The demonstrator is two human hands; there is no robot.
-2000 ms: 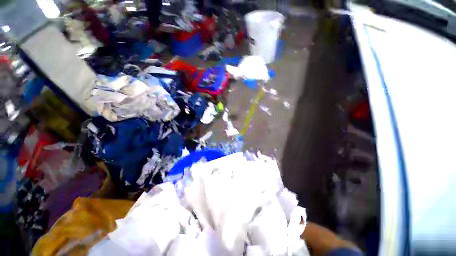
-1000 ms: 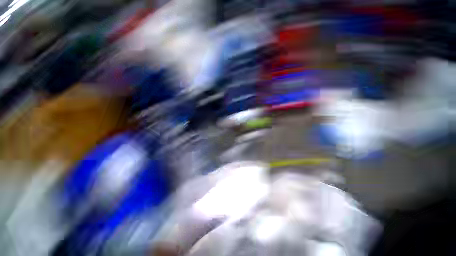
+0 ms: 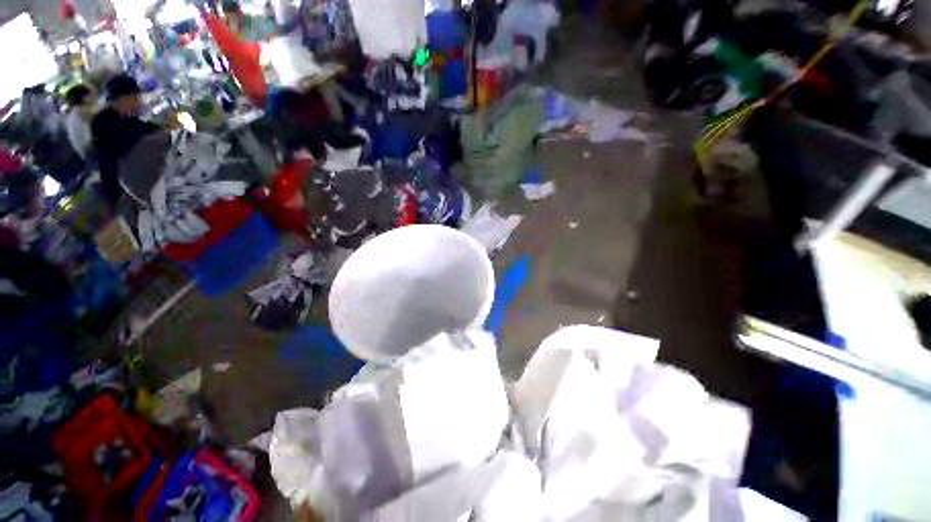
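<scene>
A large armful of white to pale lilac cut fabric pieces (image 3: 449,408) fills the bottom middle of the view, close to me. Its layers are folded and stick up in loose ends. My left hand is not clearly visible; only a small brownish patch shows at the bundle's lower left edge, too small to tell. My right hand is not in view. What holds the bundle from below is hidden.
A white round bin (image 3: 408,291) stands just beyond the bundle. Red and blue crates (image 3: 107,449) lie at the lower left. A white table (image 3: 888,438) runs along the right. People (image 3: 123,127) are at the far left. Scraps lie on the aisle floor (image 3: 587,224).
The view has moved along the aisle and is sharper now. The white bin is much nearer, and the crates have shifted to the lower left. The bundle is still carried in front of me.
</scene>
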